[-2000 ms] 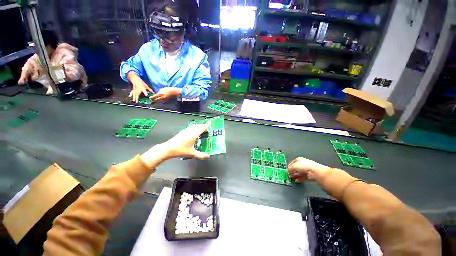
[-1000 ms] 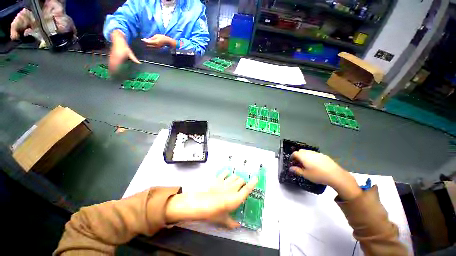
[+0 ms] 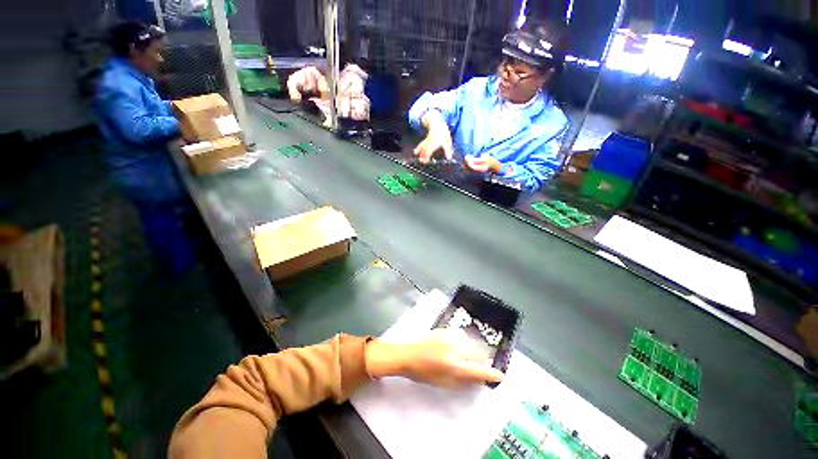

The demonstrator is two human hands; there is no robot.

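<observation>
My left hand [image 3: 448,357] is at the near side of the left black bin [image 3: 508,316], its fingers over the white components [image 3: 484,332]. Its fingertips are hidden or blurred, so I cannot tell if it holds a piece. A green circuit board panel [image 3: 538,437] lies on the white paper [image 3: 404,417], cut off by the bottom edge. The right black bin [image 3: 686,443] is partly visible at the bottom right. My right hand is out of the picture.
Green panels [image 3: 662,373] lie on the dark green belt [image 3: 502,260]. An open cardboard box [image 3: 303,244] stands left of the paper. A person in blue [image 3: 498,125] works across the belt. Another person in blue stands at the far left, by more boxes [image 3: 204,121].
The view has swung left. My left hand has left the board and moved to the left bin. My right hand, earlier in the right bin, has gone out of the picture.
</observation>
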